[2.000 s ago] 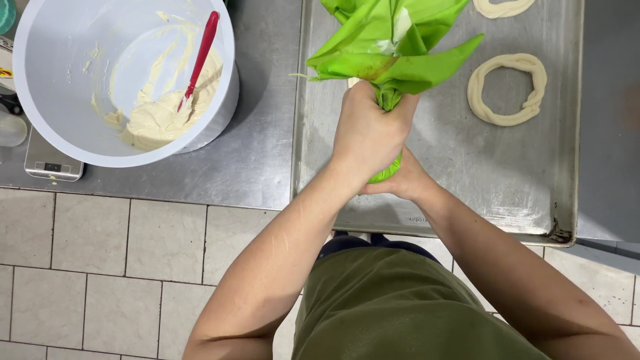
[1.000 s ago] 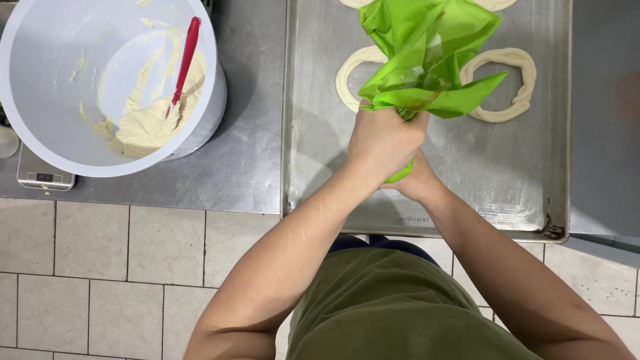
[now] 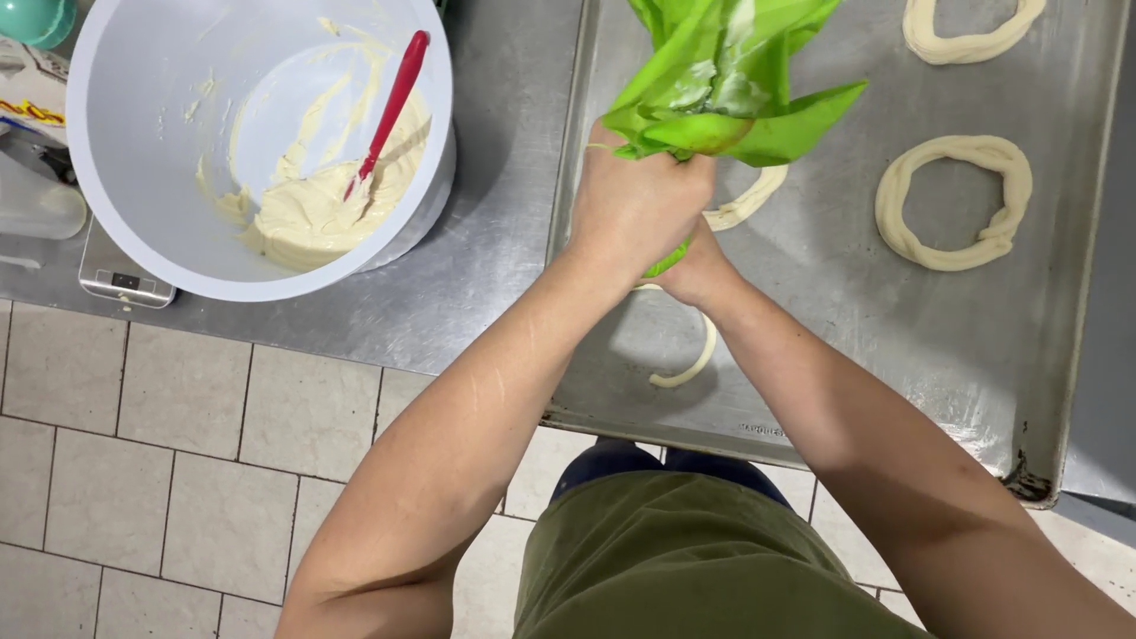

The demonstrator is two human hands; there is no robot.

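Both hands grip a green piping bag (image 3: 719,98) above a metal baking tray (image 3: 941,355). My left hand (image 3: 643,200) is closed around the gathered neck of the bag, whose loose top flares out smeared with cream-coloured batter. Lower and partly hidden behind it, my right hand (image 3: 701,266) holds the bag's lower part. The bag's tip is out of sight. A thin curved strand of batter (image 3: 697,359) lies on the tray below the hands. Part of a piped ring (image 3: 754,200) shows beside the bag, and a whole piped ring (image 3: 954,202) lies at the right.
Left of the tray, a large white plastic bowl (image 3: 98,169) holds batter (image 3: 311,217) and a red-handled spatula (image 3: 399,93). A digital scale (image 3: 126,280) sits partly under it on the steel table (image 3: 497,169). Another ring (image 3: 972,44) lies at the tray's upper right.
A curved strand of batter now lies on the lower left of the tray, where the earlier frames show bare metal. Both hands keep their hold on the green bag.
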